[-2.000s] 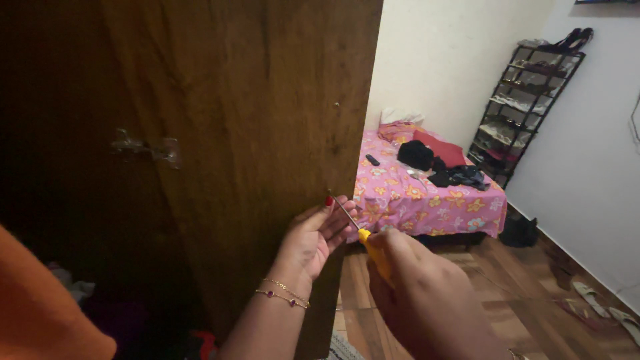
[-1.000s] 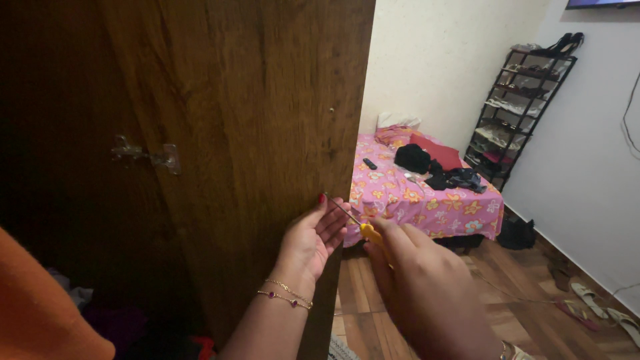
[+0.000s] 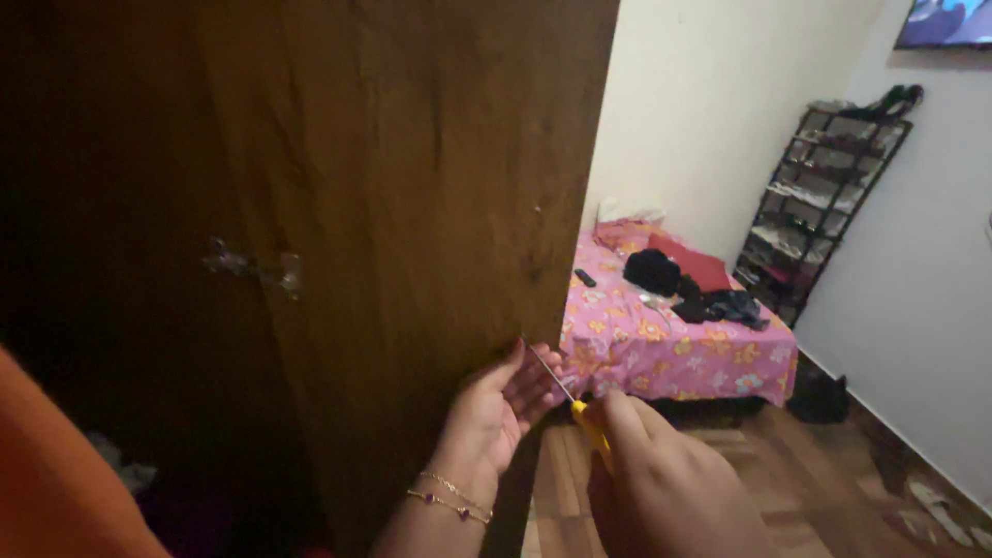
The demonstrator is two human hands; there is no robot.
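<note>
My right hand [image 3: 659, 473] grips the yellow handle of a screwdriver [image 3: 593, 434]. The thin metal shaft points up and left, and its tip meets the face of a dark wooden door [image 3: 434, 201] near the free edge. My left hand [image 3: 504, 403], wearing two thin bracelets, is cupped palm up around the shaft, with the thumb by the tip; whether it pinches anything there is too blurred to tell. A small pale spot shows on the door above the tip. A metal hinge [image 3: 256, 267] sits on the wood at the left.
Beyond the door edge stands a bed with a pink floral cover [image 3: 674, 356], holding dark clothes [image 3: 721, 302], a red pillow [image 3: 690, 263] and a remote control [image 3: 585, 277]. A shoe rack [image 3: 829, 201] leans by the wall. Sandals [image 3: 942, 511] lie on the wooden-look floor. Orange fabric [image 3: 54, 473] is at lower left.
Both hands keep their places at the door edge, with the screwdriver still held in my right hand. The red-tipped thumb of my left hand stays near the tip. The view has shifted slightly.
</note>
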